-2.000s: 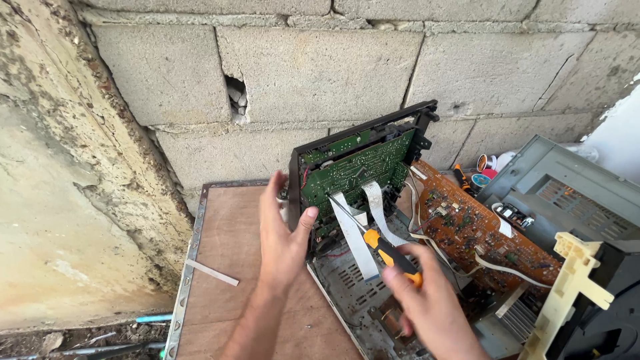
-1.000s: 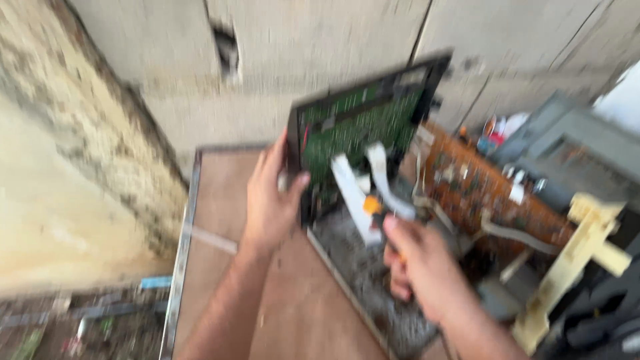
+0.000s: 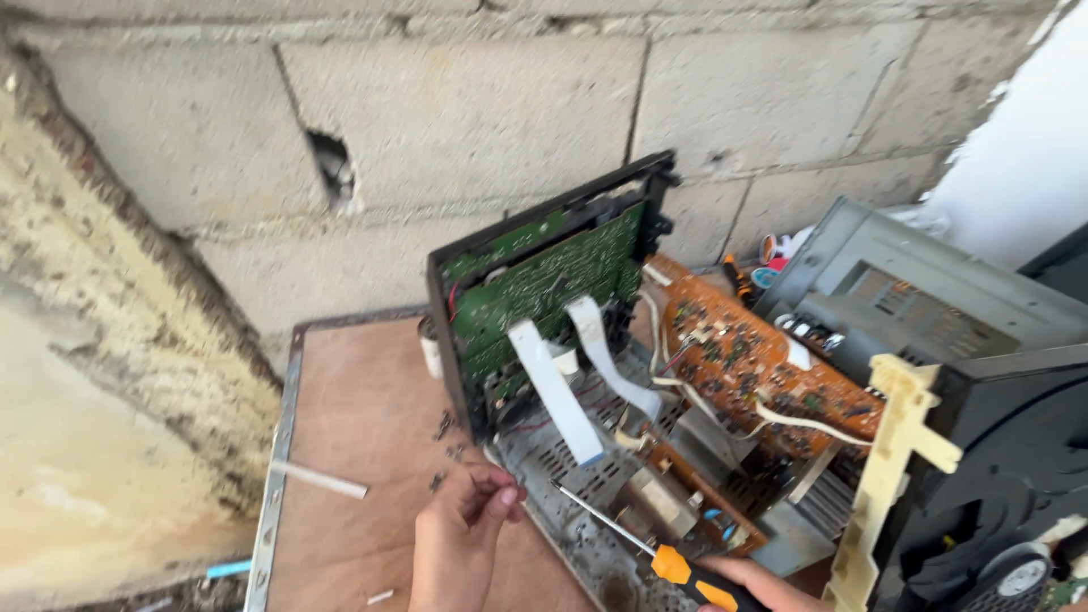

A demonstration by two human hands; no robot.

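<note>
In my right hand (image 3: 748, 586) is a screwdriver (image 3: 680, 568) with an orange and black handle, its tip pointing up and left. My left hand (image 3: 467, 527) pinches a tiny dark piece, seemingly a screw (image 3: 520, 483), between thumb and fingertips, just left of the screwdriver's tip. Behind both hands stands a black front panel with a green circuit board (image 3: 544, 297), tilted upright at the edge of a metal chassis (image 3: 569, 510). Two ribbon cables (image 3: 557, 395) hang from the board. Small screws (image 3: 444, 425) lie on the wooden board beside the panel.
An orange-brown circuit board (image 3: 739, 357) with white wires leans over the chassis. A grey metal cover (image 3: 901, 289) lies at the right, behind a black plastic part (image 3: 986, 459) with a cream bracket (image 3: 892, 476). A concrete block wall (image 3: 467, 119) rises behind the wooden board (image 3: 357, 408).
My left hand has let go of the black panel and moved down beside the chassis edge, now pinching a small piece. The screwdriver has moved away from the green board, down toward the lower right.
</note>
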